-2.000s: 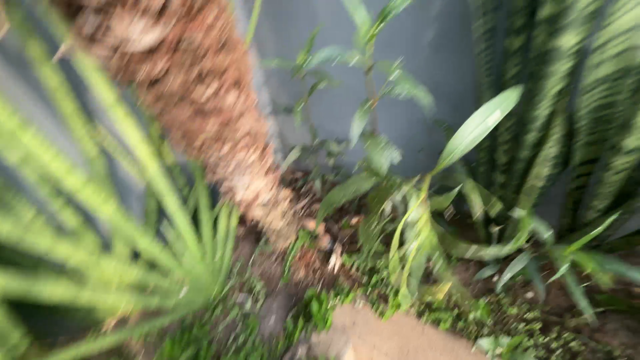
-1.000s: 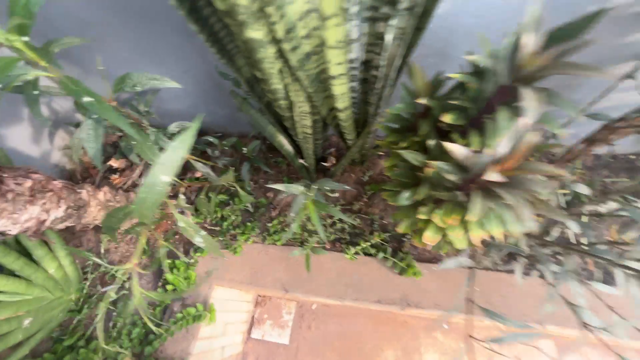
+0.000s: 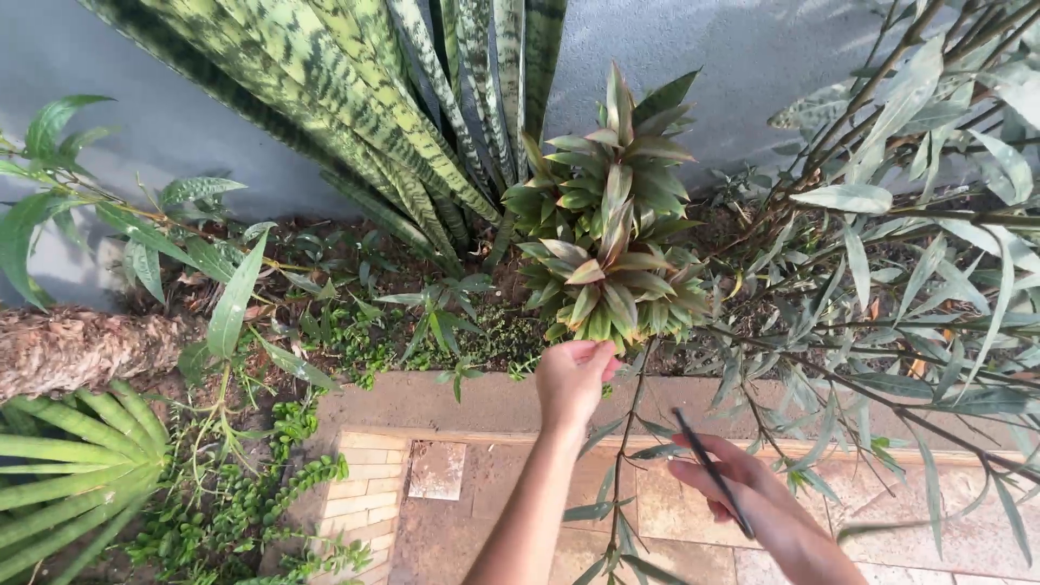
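Note:
A leafy rosette plant [image 3: 609,276] with green and reddish-brown leaves grows in the bed against the wall. At its lower edge is my left hand [image 3: 575,378], its fingers pinched together on a leaf tip. Lower right, my right hand [image 3: 743,487] holds a slim dark tool [image 3: 713,473], slanting from upper left to lower right; what kind of tool it is cannot be told. A thin leafy branch [image 3: 624,447] hangs between the two hands.
Tall snake plant leaves [image 3: 349,106] rise behind, before a grey wall [image 3: 691,41]. A shrub with long narrow leaves [image 3: 918,325] spreads at right. A fan-shaped plant [image 3: 89,479] and a rough trunk [image 3: 89,345] are at left. A concrete curb [image 3: 447,402] borders the tiled paving [image 3: 504,520].
Both my hands have come into view, the left at the rosette plant and the right with the dark tool. The view has swung right from the trunk.

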